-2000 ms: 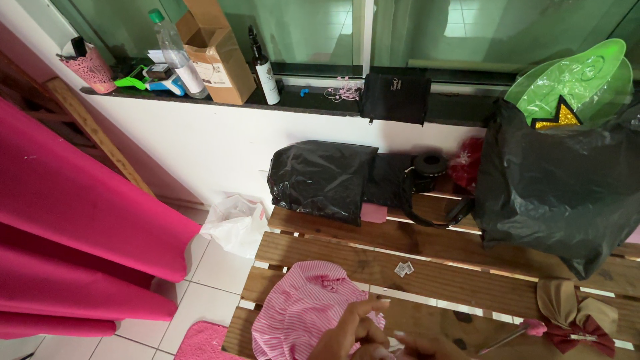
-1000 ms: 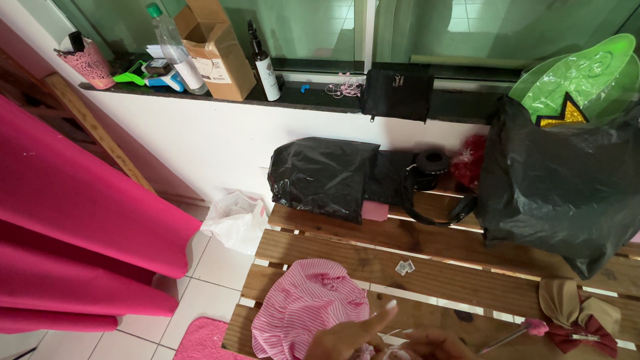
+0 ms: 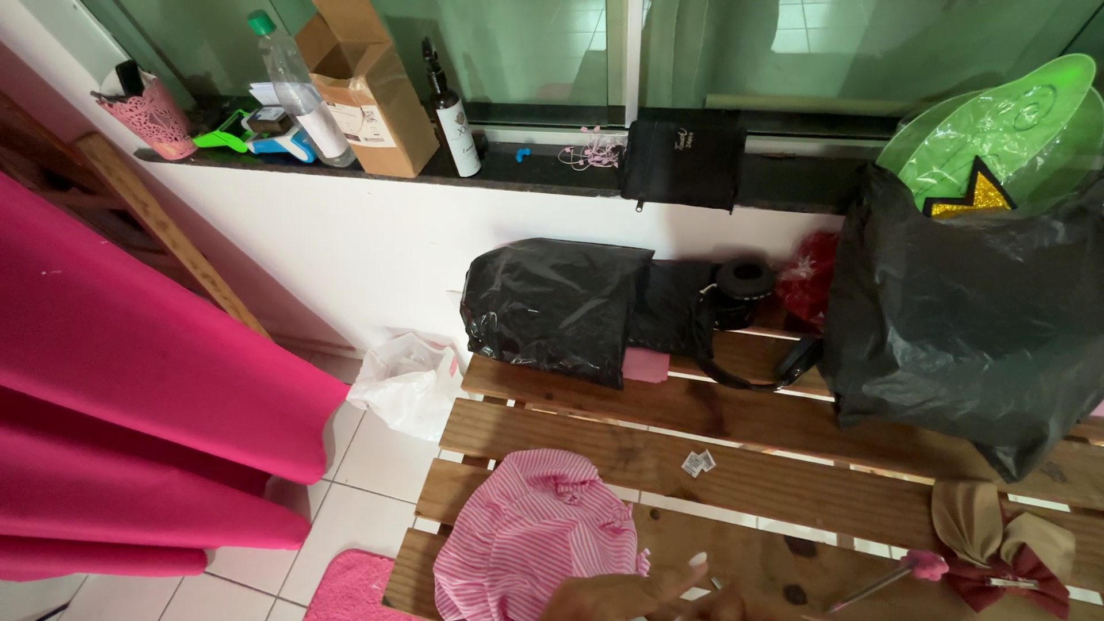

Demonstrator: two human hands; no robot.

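Observation:
At the bottom edge, my left hand (image 3: pixel 625 595) is partly cut off by the frame, its thumb raised beside a pink and white striped cloth (image 3: pixel 543 535). My right hand (image 3: pixel 733 602) shows only in part, close to the left one. Something small and pale lies between them, too hidden to name. Whether either hand grips it cannot be made out. Right of them is a thin stick with a pink flower-like end (image 3: pixel 925 565), its lower end cut off. It reaches a hair bow of beige and dark red fabric (image 3: pixel 1000 543). Small white tags (image 3: pixel 699 463) lie on the slats above.
The slatted wooden table (image 3: pixel 604 431) bears a black plastic bag (image 3: pixel 552 302), black headphones (image 3: pixel 746 280) and a large black bag (image 3: pixel 966 319) with green items. Bottles, a cardboard box (image 3: pixel 371 112) and a black pouch (image 3: pixel 681 164) line the sill. A pink curtain (image 3: pixel 147 362) hangs left.
Both hands have moved lower toward the bottom edge, and less of them shows than before. The striped cloth and the bow stay in place.

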